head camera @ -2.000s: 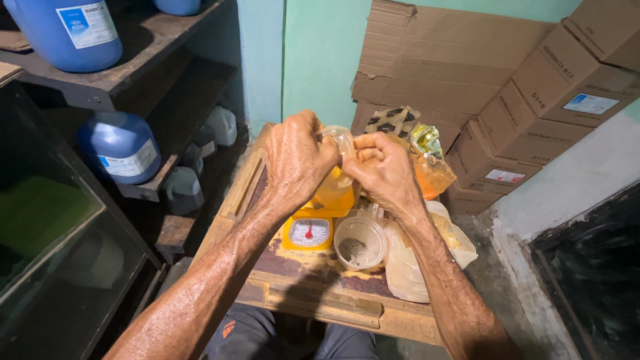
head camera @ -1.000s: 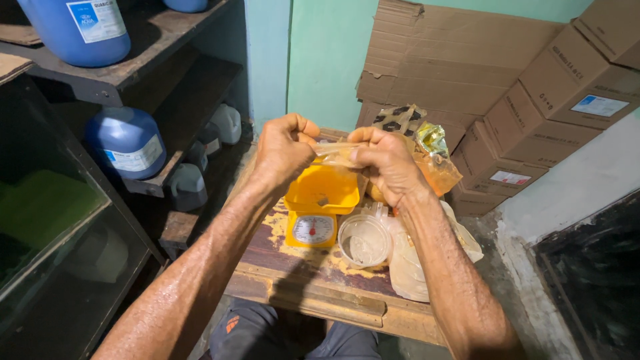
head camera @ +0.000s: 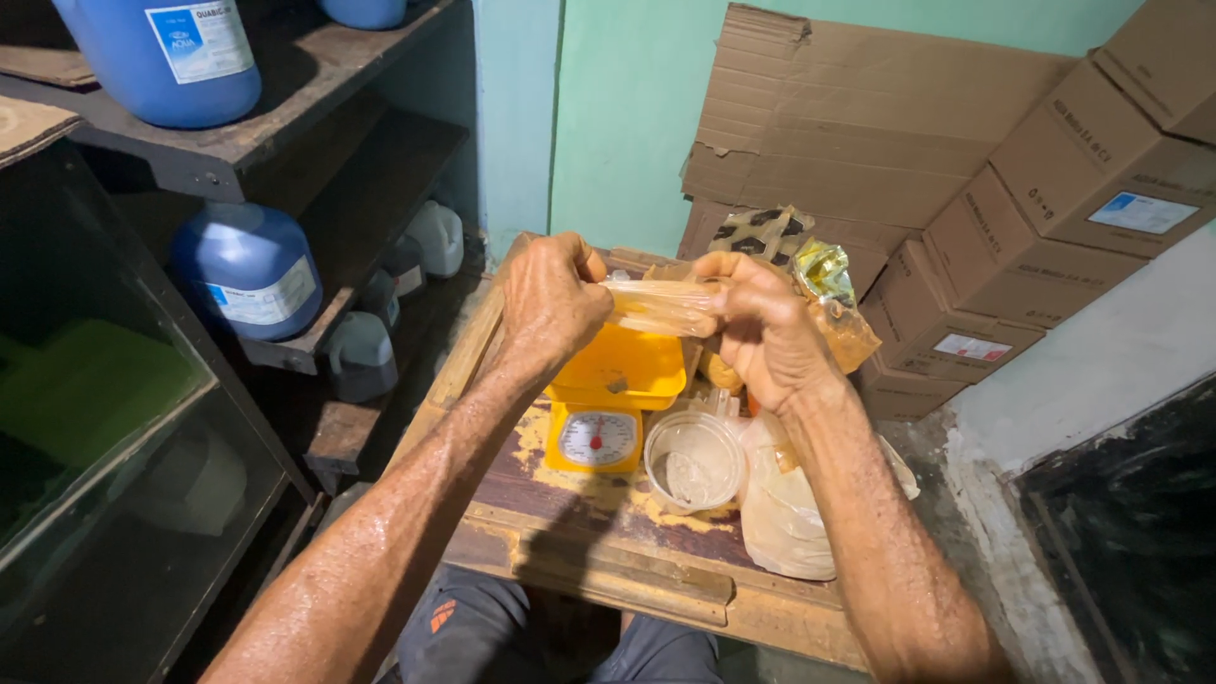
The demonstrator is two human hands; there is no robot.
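Note:
My left hand [head camera: 559,302] and my right hand [head camera: 760,328] each pinch one end of a clear plastic bag [head camera: 665,306], stretched level between them. It hangs above the yellow pan [head camera: 632,366] of a kitchen scale with a round dial [head camera: 597,439]. A small dark patch shows in the pan. Right of the dial stands a clear plastic cup [head camera: 695,461] with a little pale matter inside. Beside it, partly behind my right forearm, lies a whitish plastic bag [head camera: 784,518]. Yellowish powder is scattered on the wooden table [head camera: 617,541].
Behind my right hand are a patterned bag [head camera: 760,233], a shiny green-gold wrapper [head camera: 825,271] and an orange-tinted bag [head camera: 848,334]. Cardboard boxes [head camera: 1073,180] are stacked at right, with flat cardboard [head camera: 855,114] against the wall. Dark shelves [head camera: 351,180] at left hold blue jugs [head camera: 249,271].
The bag was bunched upright between my fingers two seconds ago; now it is stretched sideways. My hands have moved apart, and more of the yellow pan shows.

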